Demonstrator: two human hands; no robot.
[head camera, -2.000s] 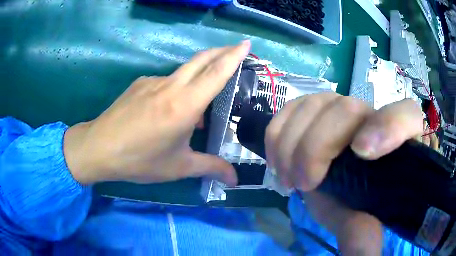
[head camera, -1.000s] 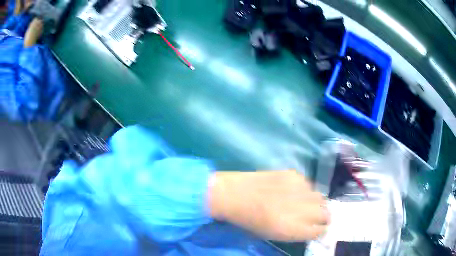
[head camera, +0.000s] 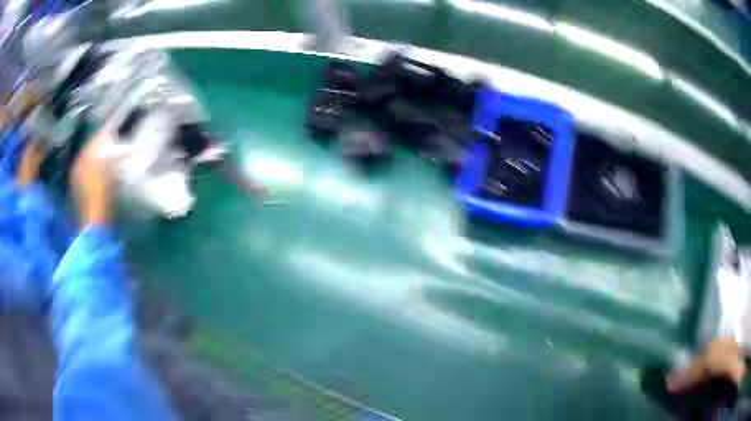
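The frame is strongly blurred. My left hand (head camera: 95, 177) is far out at the left, at the near edge of a white housing (head camera: 156, 152), and appears to hold it. A dark unit (head camera: 193, 140) sits at the housing's right side, with a faint red lead (head camera: 251, 189) trailing onto the mat. My right hand (head camera: 712, 366) is at the lower right, small and blurred, closed around a black tool that looks like the electric screwdriver (head camera: 692, 395).
A blue bin (head camera: 560, 164) with dark shiny parts stands at the back right, against a pale grey bin (head camera: 674, 222). A pile of black units (head camera: 412, 103) lies left of it. A white housing part (head camera: 729, 288) is at the right edge. Another person's arm (head camera: 29, 160) is far left.
The view has swung. My left hand has moved from the housing in front of me to the housing on the left. The front housing has left the middle. My right hand shows again.
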